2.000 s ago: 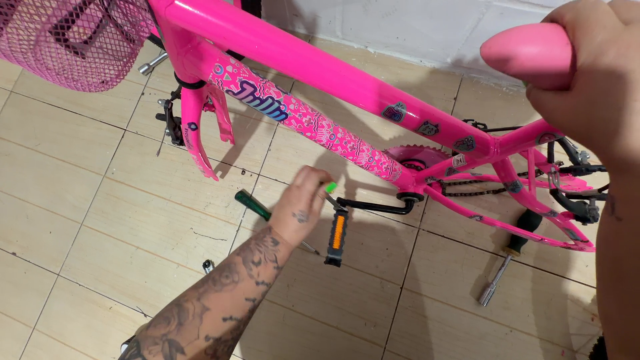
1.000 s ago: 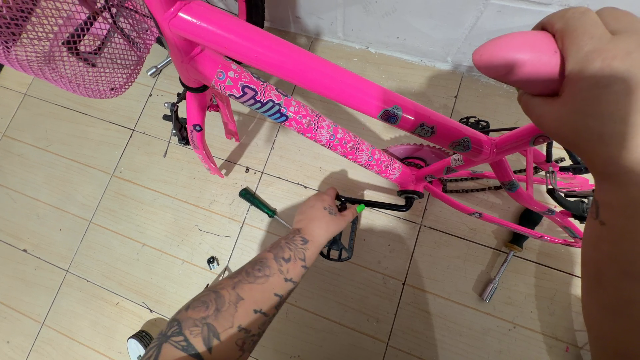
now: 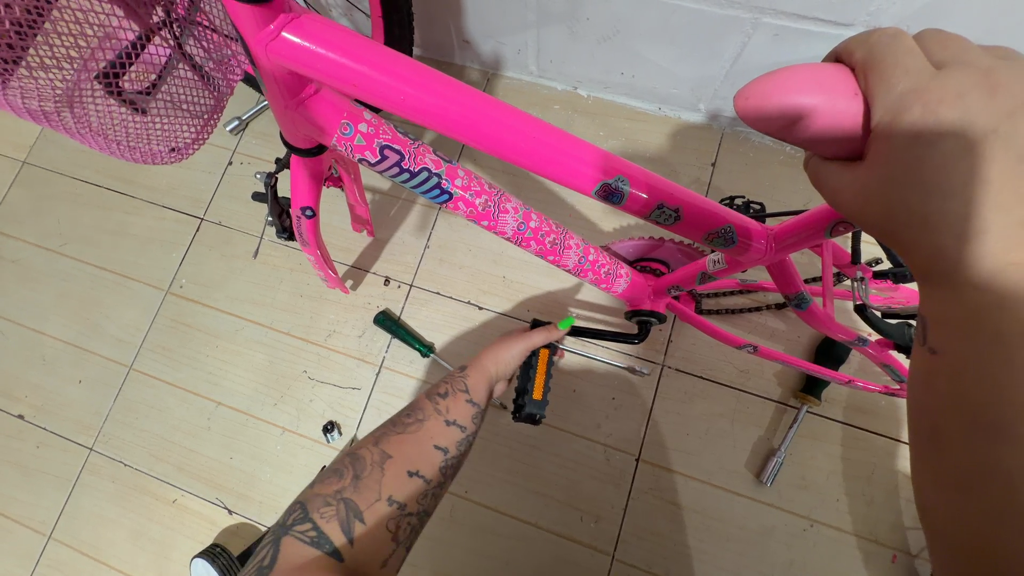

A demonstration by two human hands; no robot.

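Note:
My left hand (image 3: 520, 356) is at the end of the black crank arm (image 3: 604, 333), its thumb along the crank. From under its fingers extends a slim metal wrench (image 3: 604, 358), its far end near the bottom bracket; the grip on it is partly hidden. Beside the fingers hangs a black pedal (image 3: 532, 384) with an orange reflector. My right hand (image 3: 920, 128) is closed round a pink bicycle saddle (image 3: 808, 108), whose nose sticks out to the left. The pink bicycle frame (image 3: 512, 136) slants across the view, its fork without a wheel.
A green-handled screwdriver (image 3: 404, 332) lies left of the pedal, and a nut driver (image 3: 788, 440) near the rear stays. A small metal part (image 3: 331, 432) and a socket tool (image 3: 244, 118) are on the tiled floor. A mesh basket (image 3: 136, 88) hangs upper left; a white wall (image 3: 640, 56) stands behind.
The pedal has turned: its orange reflector, hidden one second ago, shows again. The wrench now extends right from my left hand. My right hand has stayed on the saddle.

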